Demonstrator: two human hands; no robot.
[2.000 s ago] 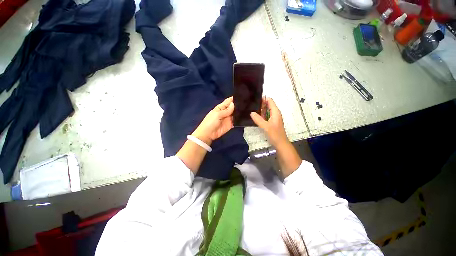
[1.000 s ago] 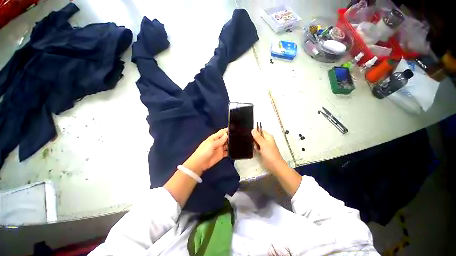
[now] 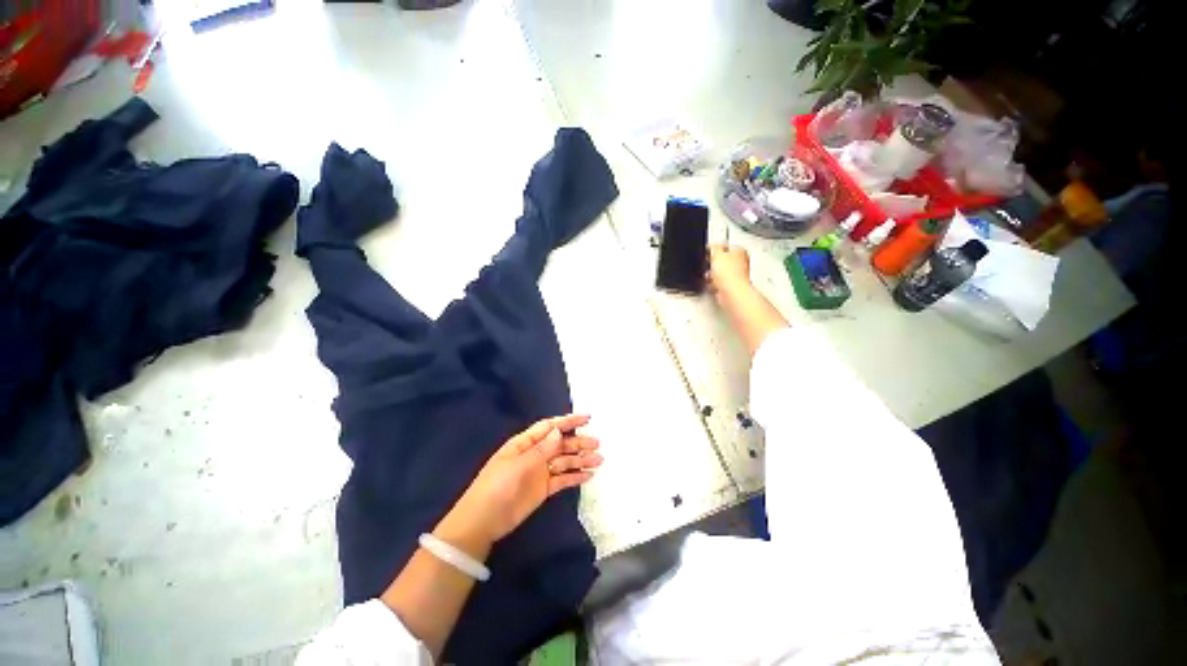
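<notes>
The navy trousers [image 3: 449, 377] lie spread on the white table, legs pointing away from me. My left hand [image 3: 536, 466] is over their right part, palm partly up, fingers loosely bent and apart, holding nothing. My right hand [image 3: 729, 271] is stretched forward, its fingers at the right edge of the black smartphone [image 3: 683, 245]. The phone is by a small blue box, mostly hidden behind it. A thin dark tip shows above the right fingers; the rest of that tool is hidden.
More navy garments [image 3: 143, 260] lie at left. At right are a round clear tub [image 3: 776, 190], a green box [image 3: 818, 277], an orange bottle [image 3: 907, 245], a dark bottle [image 3: 940, 276] and a red basket [image 3: 859, 195]. Small dark squares [image 3: 745, 419] lie near the front edge. A plant [image 3: 872, 46] stands behind.
My right hand has carried the phone forward and right, to the blue box. My left hand has let go of the phone and opened over the trousers. My right sleeve now covers where the snips lay.
</notes>
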